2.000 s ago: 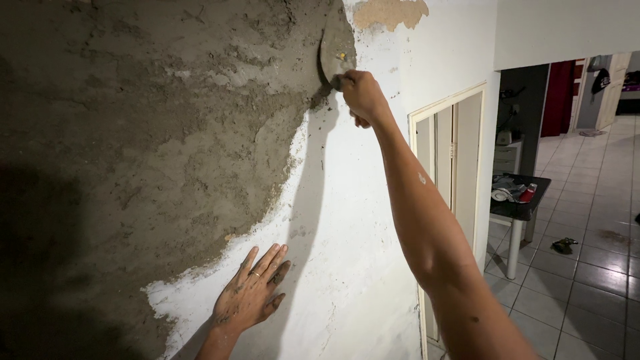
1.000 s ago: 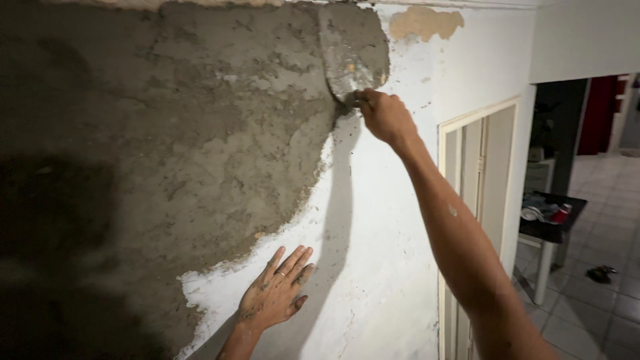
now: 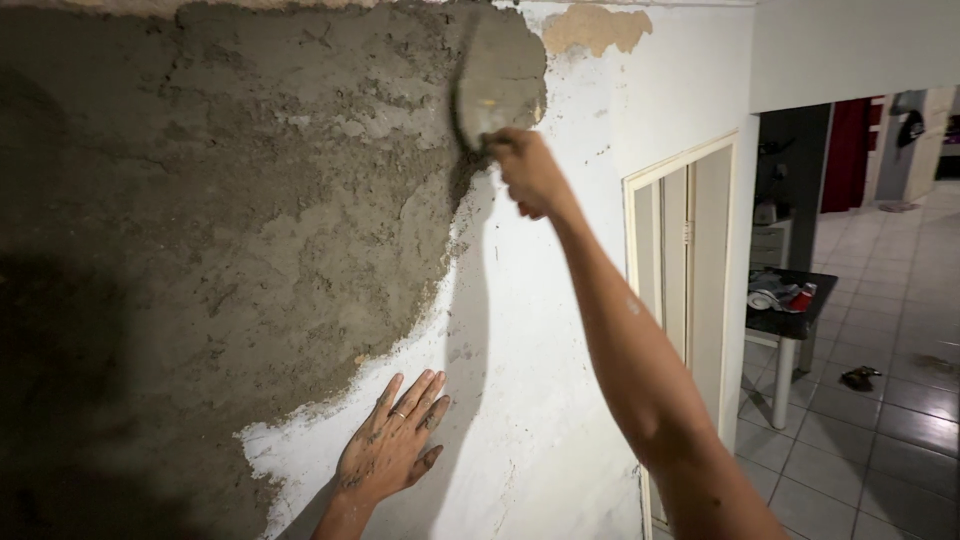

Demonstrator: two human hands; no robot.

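Grey wet mortar (image 3: 300,195) covers the upper left of a white painted wall (image 3: 540,337), with a ragged lower right edge. My right hand (image 3: 529,169) is closed on the handle of a trowel (image 3: 491,82), partly blurred, whose mortar-smeared blade lies at the mortar's upper right end. Its handle is mostly hidden by my fingers. Below that edge, my left hand (image 3: 394,439) rests with fingers spread on the white paint. It wears a ring, is spotted with mortar and holds nothing.
A tan bare patch (image 3: 596,30) shows near the wall's top. To the right are a cream door frame (image 3: 679,161), a dark-topped table (image 3: 802,292) with items on it, and a tiled floor (image 3: 840,450) with a small dark object (image 3: 860,378) lying there.
The view has shifted, now showing more of the wall's top. The trowel's blade looks turned compared with a second ago. My left hand stays spread on the white wall.
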